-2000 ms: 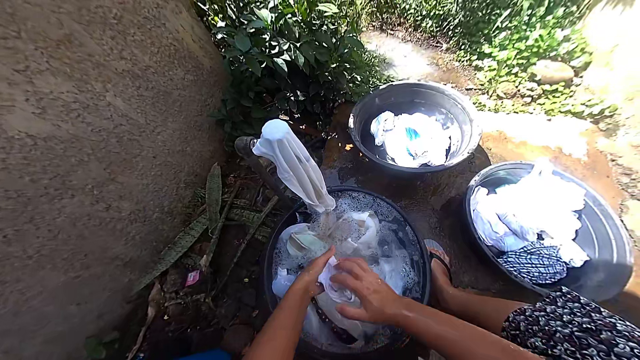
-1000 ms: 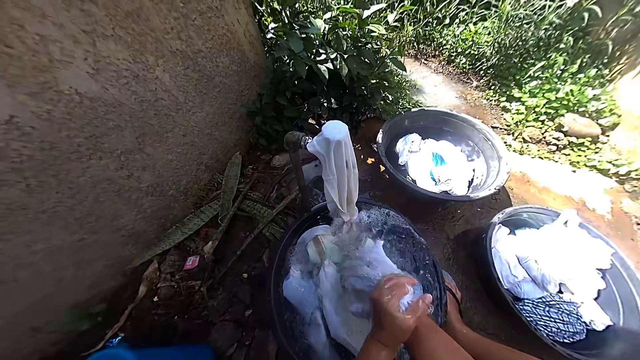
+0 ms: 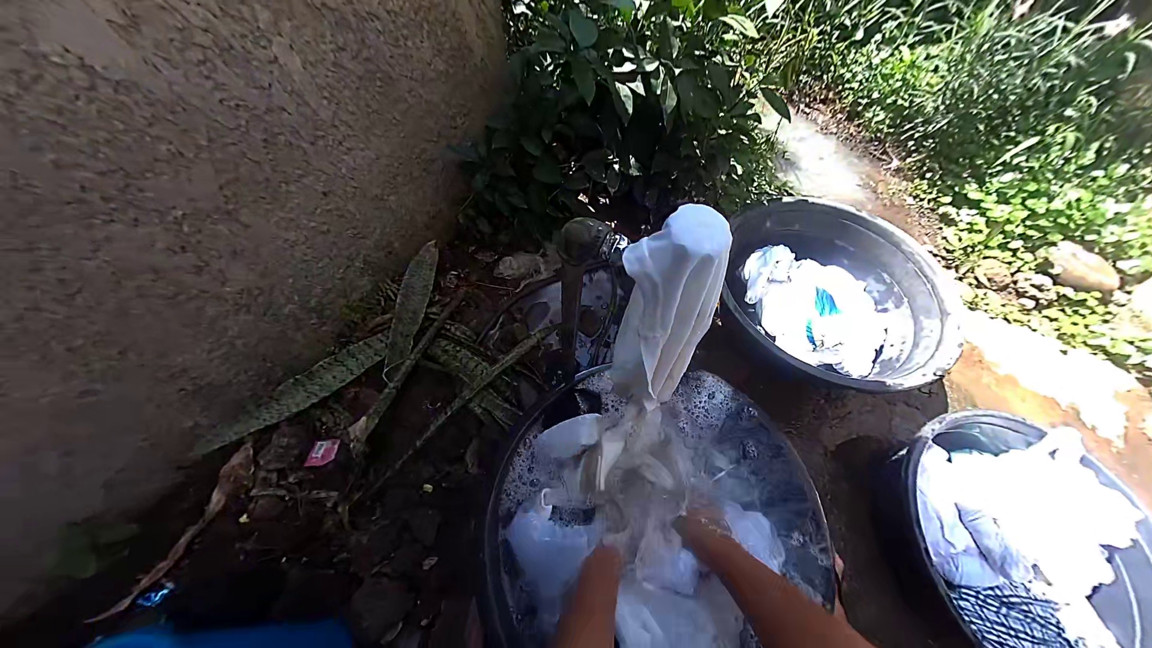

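Observation:
A dark round basin (image 3: 814, 504) of soapy water holds several soaked white garments (image 3: 558, 549). Water runs into it from a tap (image 3: 585, 243) whose outlet is draped in a white cloth (image 3: 679, 288). My left hand (image 3: 612, 544) reaches into the basin below the stream, its fingers hidden by water and cloth. To its right, my right hand (image 3: 702, 522) is also down among the wet clothes, only its back partly showing. Whether either hand grips a garment cannot be told.
Behind on the right stands a grey basin (image 3: 936, 297) with white and blue laundry. Another basin (image 3: 913, 540) at the right holds white clothes and a dark patterned cloth (image 3: 1017, 612). A rough wall (image 3: 225, 198) rises on the left; long leaves (image 3: 414, 306) and a shrub (image 3: 630, 108) border the tap.
A second ago my hands were together at the basin's right side, around a bit of white cloth; now they are apart, down in the water under the stream.

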